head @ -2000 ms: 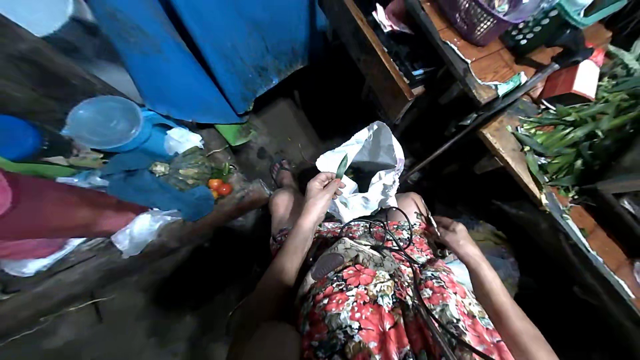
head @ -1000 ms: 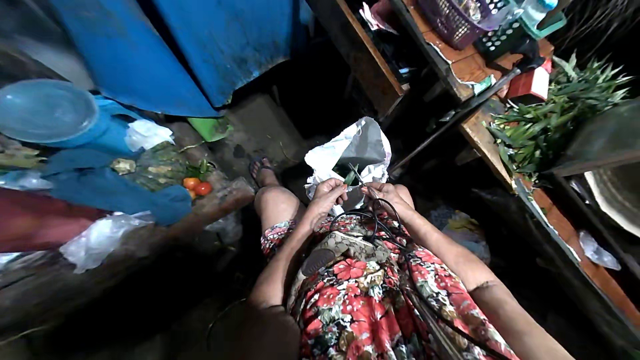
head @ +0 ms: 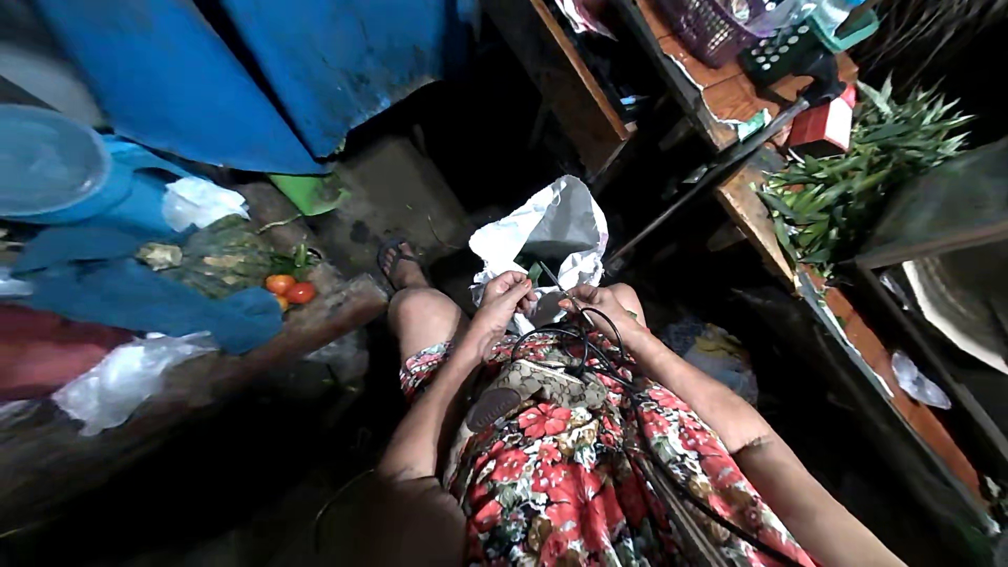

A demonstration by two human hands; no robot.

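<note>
A white sack (head: 563, 224) stands with its mouth gaping between my knees. Over its near edge my left hand (head: 506, 295) pinches a small green leaf piece (head: 535, 272). Close on its right, my right hand (head: 602, 303) grips a thin blade (head: 555, 282), probably a knife, whose tip points toward the leaf; its handle is hidden in the fingers. Black cords (head: 587, 335) loop just below both hands, over a patterned pouch (head: 543, 382) on my floral dress (head: 551, 472). The inside of the sack is mostly in shadow.
Leafy green stalks (head: 854, 177) and a red and white box (head: 821, 127) lie on the wooden table at right, near a purple basket (head: 713, 31). Tomatoes (head: 300, 293) and a squash (head: 216, 256) sit at left, beside a blue tub (head: 51, 161). Tall blue containers (head: 339, 63) stand ahead.
My right hand has come from the right side of my lap to beside my left hand over the sack. In the last second, both hands have stayed close together there.
</note>
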